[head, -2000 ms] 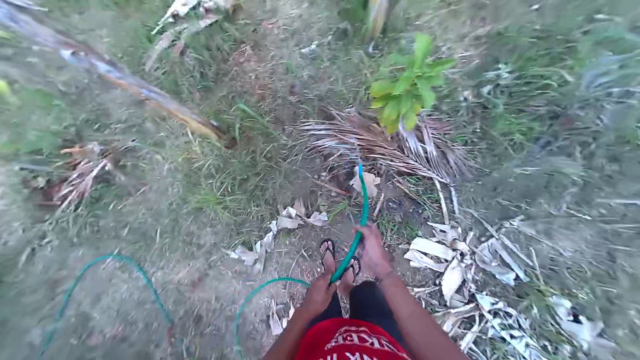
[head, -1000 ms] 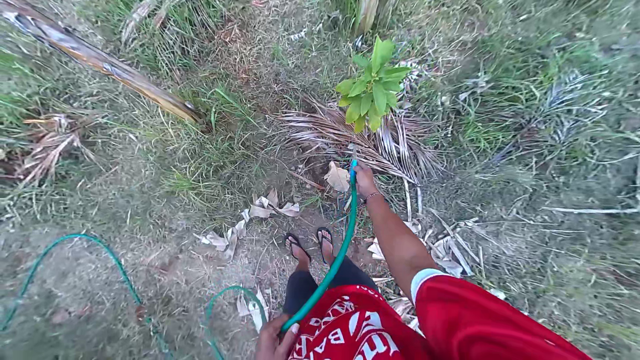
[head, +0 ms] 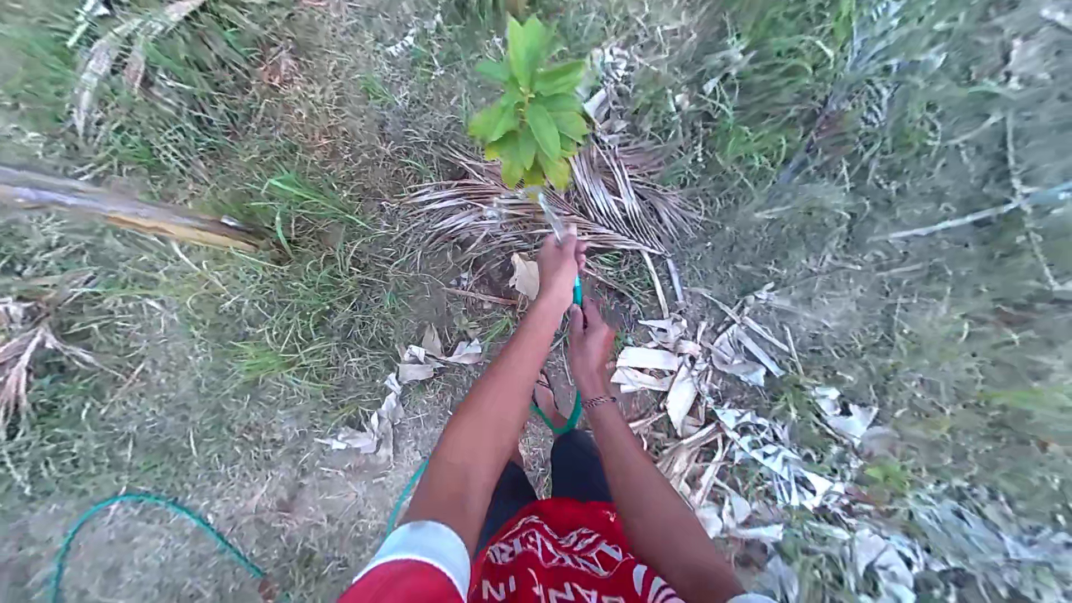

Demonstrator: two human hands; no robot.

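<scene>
My left hand (head: pixel 559 266) is closed around the end of a green garden hose (head: pixel 577 291), in front of a leafy young plant (head: pixel 533 109). Clear water (head: pixel 550 211) comes out of the hose end toward the base of the plant. Just behind it, nearer my body, my right hand (head: pixel 591 342) grips the same hose, with a braided bracelet on that wrist. From there the hose loops down by my feet. Dry palm fronds (head: pixel 620 197) lie around and below the plant.
A bare log (head: pixel 126 209) lies at the left. Dry, curled leaves (head: pixel 682 368) are scattered right of my feet, and more (head: pixel 419 360) lie to the left. Another stretch of hose (head: pixel 138 497) curves over the ground at lower left. A thin pale branch (head: pixel 963 223) lies at the right.
My left hand has moved forward from near my body to the hose end. My right hand has drawn back from the hose end. Water now shows at the tip.
</scene>
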